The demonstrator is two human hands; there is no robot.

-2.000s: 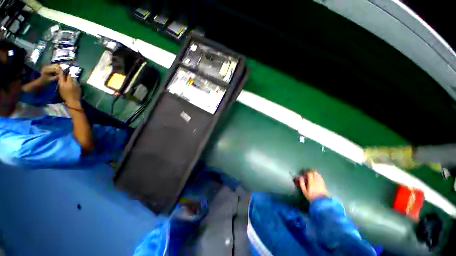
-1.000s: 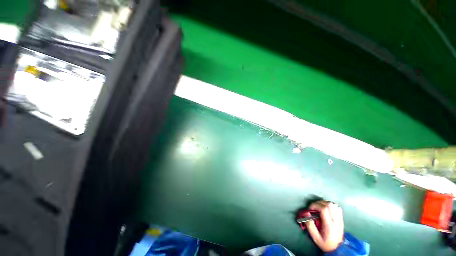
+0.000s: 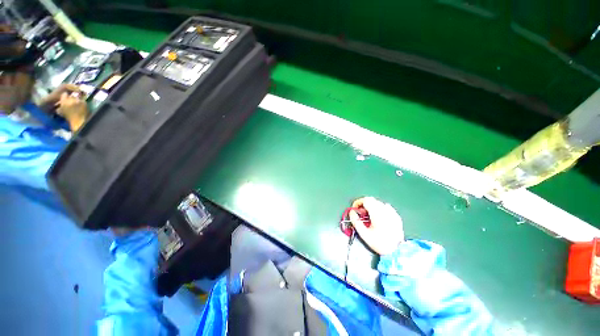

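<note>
A thick stack of black trays (image 3: 131,125) lies slanted across the left of the bench, its near end past the bench edge. Two phone units (image 3: 181,65) sit in the far pockets of the top tray; a small white strip lies nearer. My left hand (image 3: 128,231) shows only as a sliver under the near end of the stack; its fingers are hidden. My right hand (image 3: 378,226) rests on the green mat with its fingers closed round a red strap (image 3: 347,222), from which a dark cord runs to the bench edge.
Another black tray with phone units (image 3: 195,213) is below the bench edge, beside my left sleeve. A co-worker's hands (image 3: 71,105) are at the far left. A red bin (image 3: 583,270) stands at the right. A yellow-wrapped post (image 3: 533,157) meets the white strip (image 3: 368,141).
The view has shifted, and the stack shows its thick side. The lower tray and my left sleeve beside it now show clearly. My right hand still has the red strap, whose cord now shows.
</note>
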